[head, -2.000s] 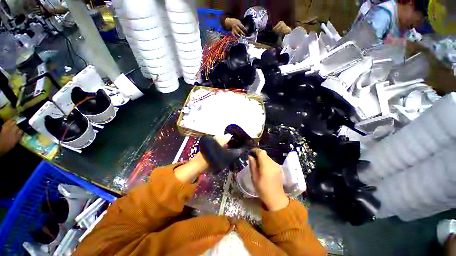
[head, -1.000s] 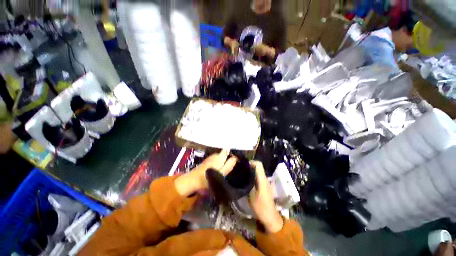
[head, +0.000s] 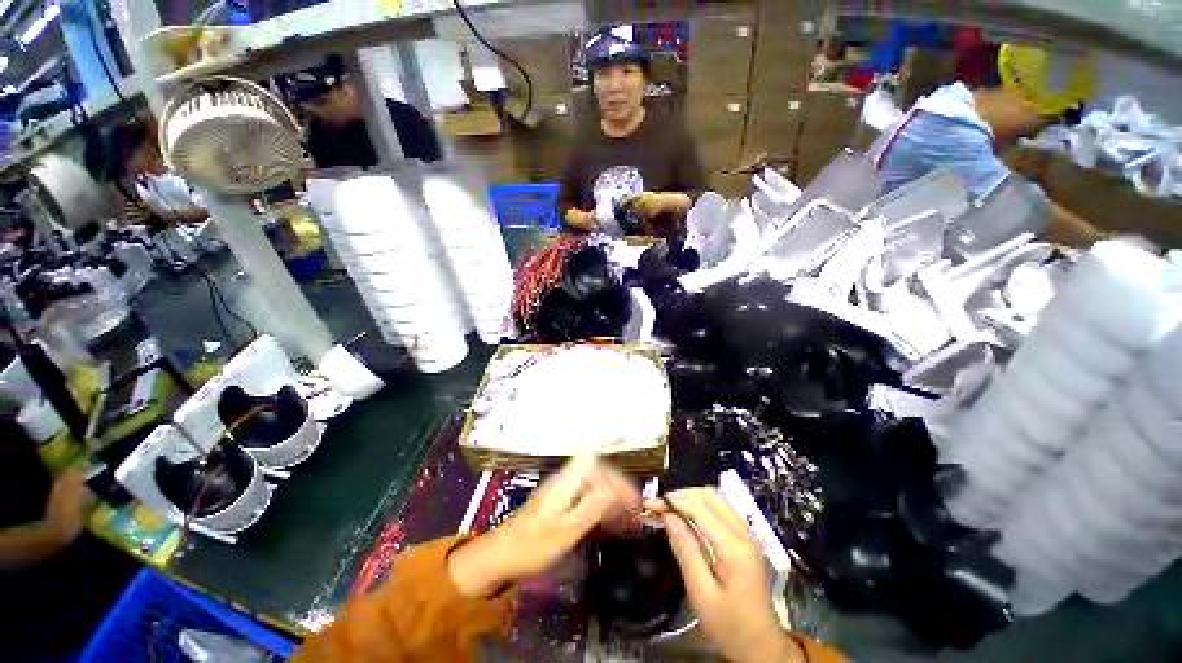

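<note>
A glossy black inner shell (head: 635,585) sits low in front of me, with a white rim showing around its lower right side. A white bracket (head: 756,521) stands at its right. My left hand (head: 564,521) is above the shell's left side, its fingertips blurred; whether it holds anything cannot be told. My right hand (head: 723,567) is above the shell's right side, its fingertips pinching a small thin part too unclear to name. The parts carton (head: 565,459), full of small white pieces, is just beyond my hands.
Loose screws (head: 775,469) and piled black shells (head: 765,350) lie right of the carton. White cover stacks (head: 389,272) stand at back left and right. Two part-assembled units (head: 208,486) and a blue crate (head: 182,624) are at left. A fan (head: 233,136) and several people are beyond.
The view has tilted up. The black shell, held between both hands before, is now down at the white housing. My hands have come together above it, the right one pinching something small.
</note>
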